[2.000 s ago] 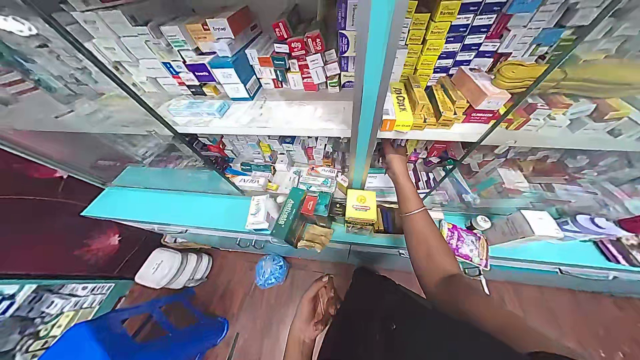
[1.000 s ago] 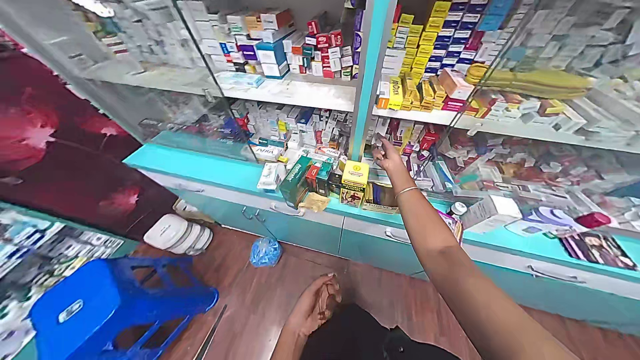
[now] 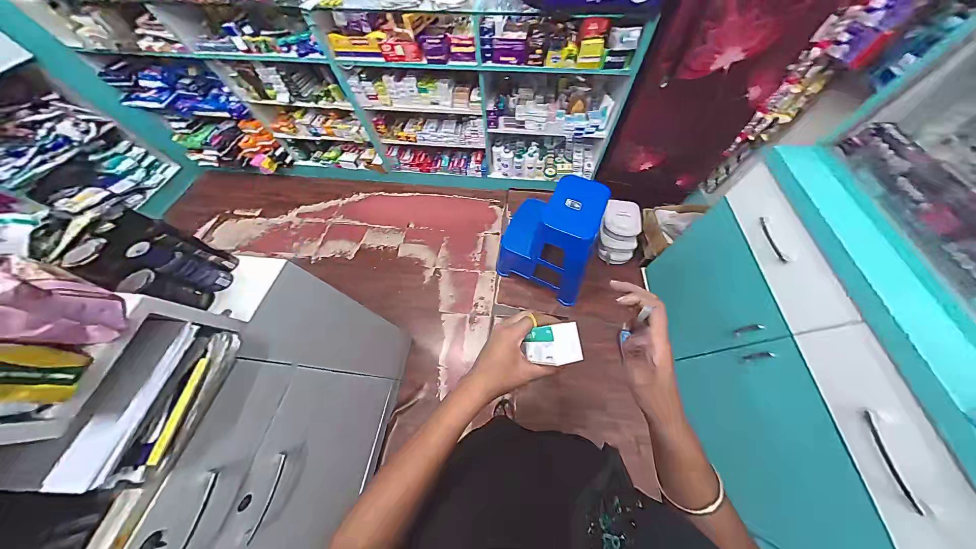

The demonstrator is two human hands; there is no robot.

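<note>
My left hand (image 3: 507, 354) grips a small white and green carton (image 3: 554, 345), with its thumb and fingers around the left side. A yellow ring shows on one finger. To the right of the carton, apart from it, my right hand (image 3: 646, 343) is raised with its fingers spread and slightly curled; it wears a ring and a pale bangle. A bit of something blue shows at the edge of the right palm; whether it is touched or lies behind on the floor, I cannot tell.
A blue plastic step stool (image 3: 568, 221) stands ahead beside stacked white containers (image 3: 619, 232). Teal and white drawer cabinets (image 3: 724, 282) line the right. On the left is a grey cabinet (image 3: 328, 328). Stocked shelves (image 3: 427, 99) span the back.
The view has swung from the glass-fronted shelves to the room. My right hand has come back from the shelf it was reaching at. My left hand now holds a carton.
</note>
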